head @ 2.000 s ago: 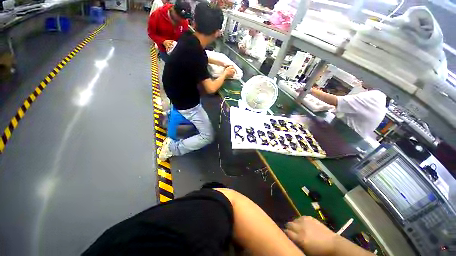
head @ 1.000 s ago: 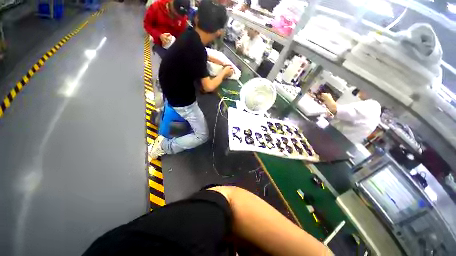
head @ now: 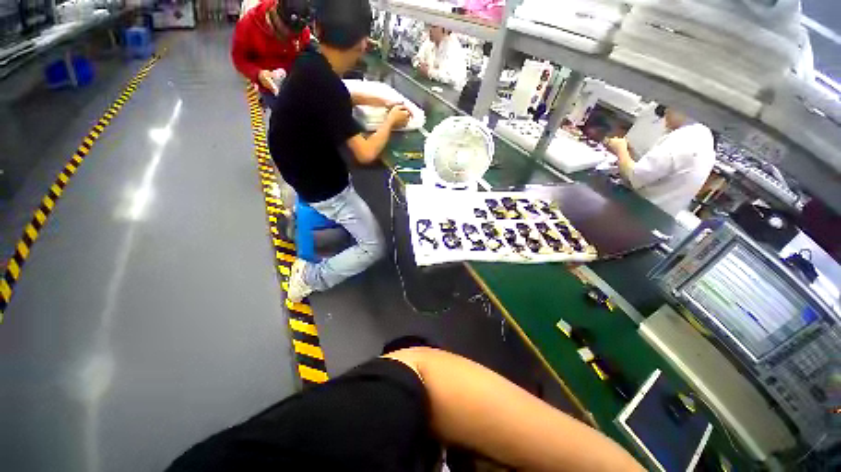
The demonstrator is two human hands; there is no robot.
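Observation:
The dark work pad with a white border point(head: 666, 422) lies on the green bench at the lower right. A small black unit point(head: 682, 404) with a yellowish part is on it. Several small black pieces with yellow or white tabs point(head: 593, 361) lie on the bench beyond the pad. A white tray point(head: 426, 251) holds rows of black units. My left forearm crosses the bottom of the view and is cut off by the lower edge, so my left hand is out of the picture. My right hand is also out of the picture.
A grey bench instrument with a lit screen point(head: 749, 297) sits on a beige-grey stand point(head: 705, 378) at the right. A white round fan point(head: 458, 152) stands beyond the tray. A person in black point(head: 313, 129) sits at the bench's left side. Shelves with white stacks hang overhead.
My left hand showed at the bench's near edge two seconds ago and is now out of view. The view has shifted, and more of the work pad shows.

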